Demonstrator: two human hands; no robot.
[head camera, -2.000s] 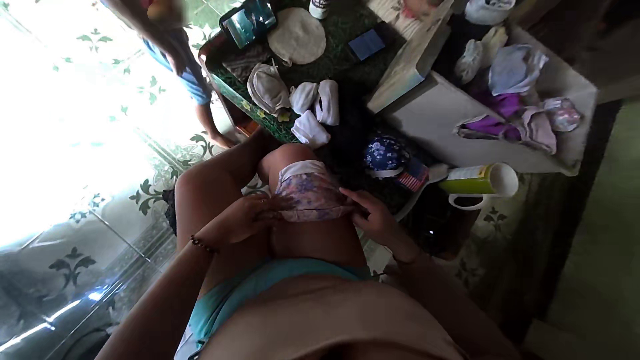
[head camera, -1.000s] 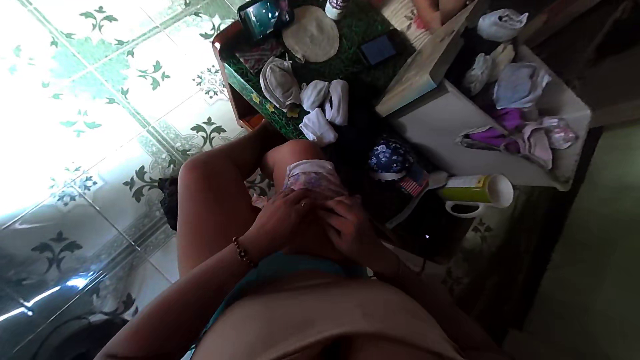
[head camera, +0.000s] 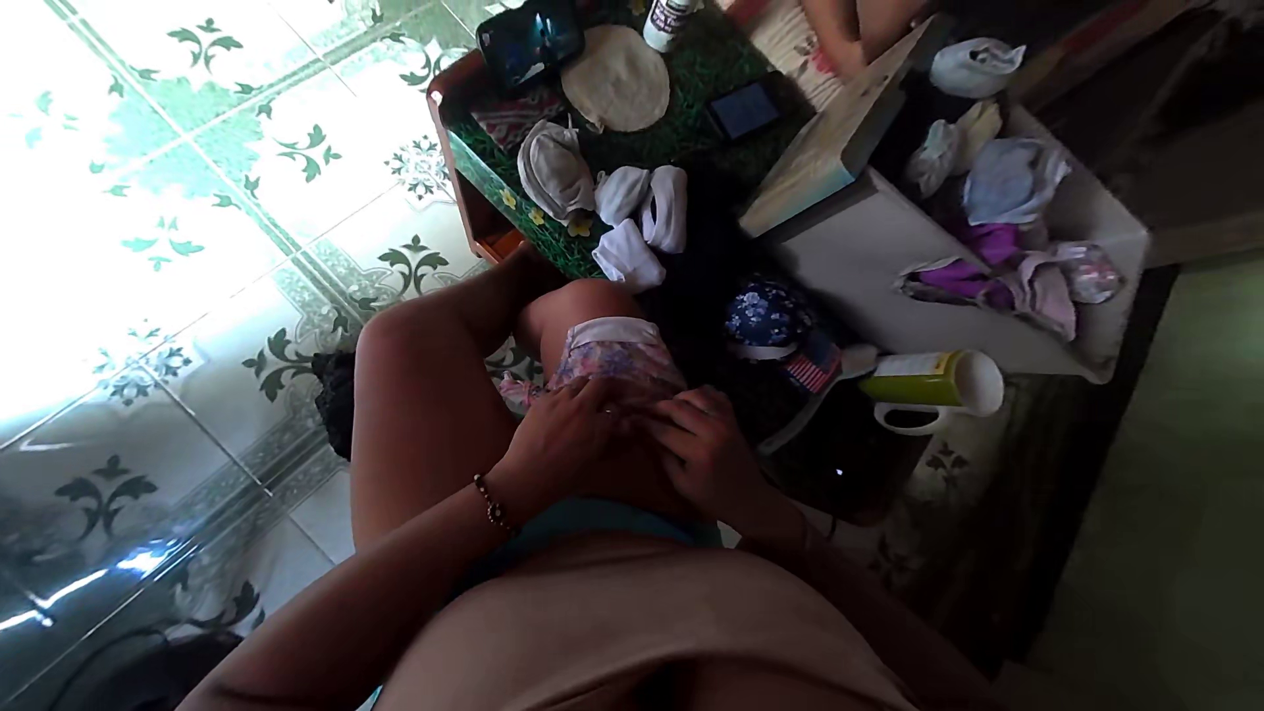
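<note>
A floral cloth with a white band (head camera: 614, 346) lies over my thigh. My left hand (head camera: 563, 434) rests on its near edge, fingers bent over the fabric. My right hand (head camera: 706, 444) meets the same edge from the other side, and its fingertips are close to those of the left. Both hands seem to pinch the cloth, though the fingertips are dark and partly hidden. Rolled white cloths (head camera: 642, 212) lie on the green table cover beyond my knee, beside a grey-white cloth bundle (head camera: 555, 170).
Right of my knee are a navy floral cap (head camera: 768, 316) and a green mug (head camera: 913, 383). A pale drawer (head camera: 1126, 257) holds several cloths. A smartphone (head camera: 530, 44), a round beige cloth (head camera: 617, 79) and a white bottle (head camera: 668, 22) stand or lie farther back. Another person's arm (head camera: 839, 35) shows at the top.
My hands have moved closer together along the cloth's near edge; two seconds ago they were spread at its two sides. The person at the upper left has left the view.
</note>
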